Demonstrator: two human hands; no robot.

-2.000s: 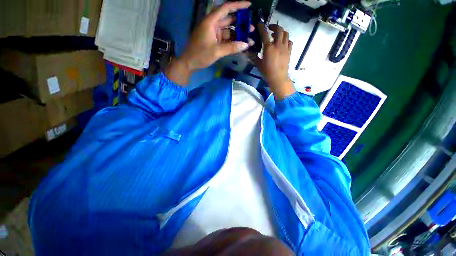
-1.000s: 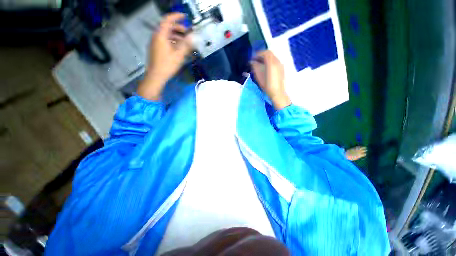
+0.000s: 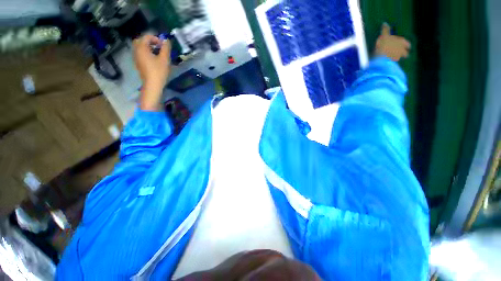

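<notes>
My left hand point(image 3: 152, 65) is raised at the upper left. Its thumb and fingertips are closed on a small dark-blue part point(image 3: 163, 37), mostly hidden by the fingers. My right hand point(image 3: 391, 45) is over the green conveyor belt point(image 3: 426, 99), right of the tray. Its thumb and fingers look apart, with no part visible in it, though it is blurred. The white tray point(image 3: 294, 82) holds dark-blue parts in two blocks of tight rows. A separate blue piece point(image 3: 302, 126) shows at the tray's near end, beside my smock.
The white machine base point(image 3: 236, 57) with a red button is at the top centre, its mechanisms blurred. Brown cartons point(image 3: 55, 126) are at the left, beside a pale surface point(image 3: 115, 90). A whitish shiny bag point(image 3: 467, 255) is at the lower right.
My right hand has moved right, from the tray's left side to over the conveyor. My left hand has shifted left with the blue part. The other hand seen earlier at the conveyor is out of view.
</notes>
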